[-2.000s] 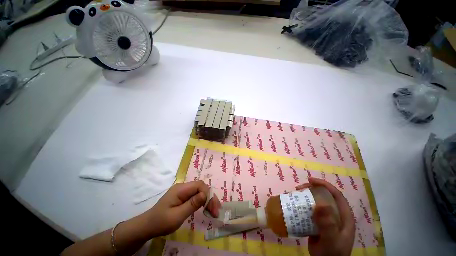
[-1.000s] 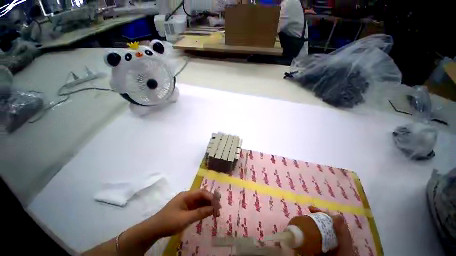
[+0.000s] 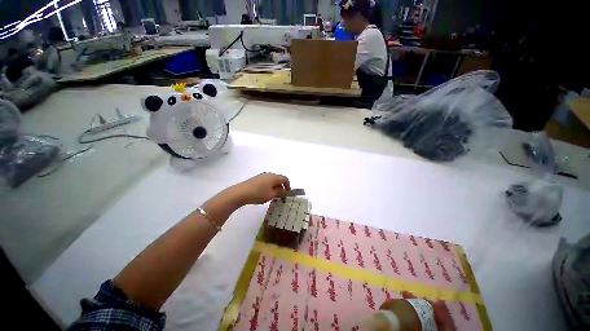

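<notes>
My left hand [image 3: 268, 188] is at the far edge of the stack, holding a short grey folded tab [image 3: 295, 192] between thumb and fingers, just over the stack's far side. The stack of grey-beige tabs [image 3: 288, 216] sits at the far left corner of the pink printed board [image 3: 336, 284]. My right hand [image 3: 442, 315], cut off by the bottom edge, holds the glue bottle [image 3: 407, 314] tilted, its pale nozzle pointing left and partly out of the picture. The loose strips are out of view.
A white panda-shaped fan [image 3: 194, 126] stands beyond the stack to the left. Clear bags of dark pieces [image 3: 440, 132] lie at the far right. A power strip [image 3: 110, 123] lies far left. A person [image 3: 372, 55] is behind a brown box [image 3: 323, 63].
My left hand has moved away from me to the stack with the tab. My right hand and the bottle sit lower in the picture. The view has tilted up, showing more background.
</notes>
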